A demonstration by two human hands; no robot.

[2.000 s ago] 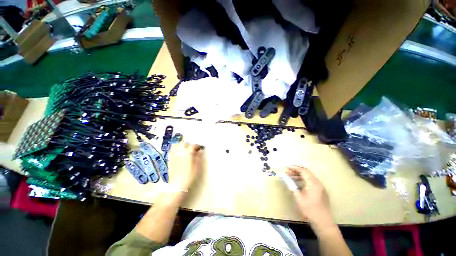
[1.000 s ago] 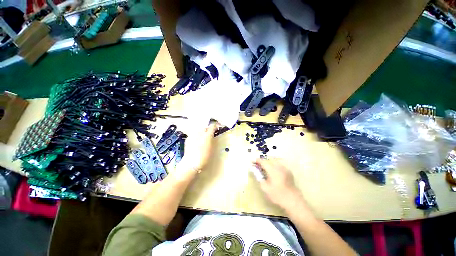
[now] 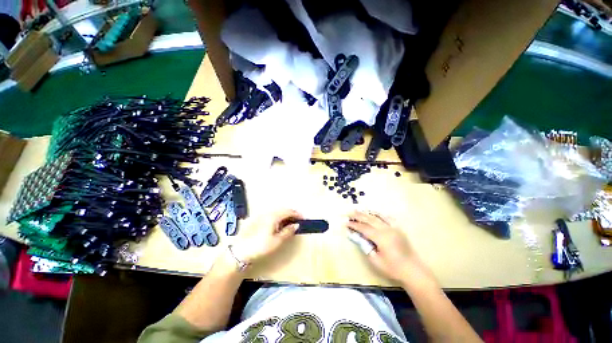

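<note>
My left hand [image 3: 276, 231] holds one end of a black plastic housing [image 3: 312, 226], which lies flat with its plain dark face up. My right hand [image 3: 377, 242] is just right of the housing's free end, not touching it, with a white wrap [image 3: 363, 244] at the fingers. I cannot tell if its fingertips hold a small part. A scattered pile of tiny black pieces [image 3: 347, 175] lies beyond both hands. A group of grey-black housings [image 3: 191, 220] lies on the table left of my left hand.
A cardboard carton [image 3: 480, 63] stands at the back with white packing sheets [image 3: 265, 43] and more housings [image 3: 396, 120]. Circuit boards with black cables [image 3: 107, 174] are heaped at left. A clear plastic bag [image 3: 527, 167] and a blue-black tool [image 3: 565, 246] lie at right.
My left hand has moved from the white sheet towards me and now holds a housing between the hands. My right hand has shifted slightly right. The whole view has shifted a little.
</note>
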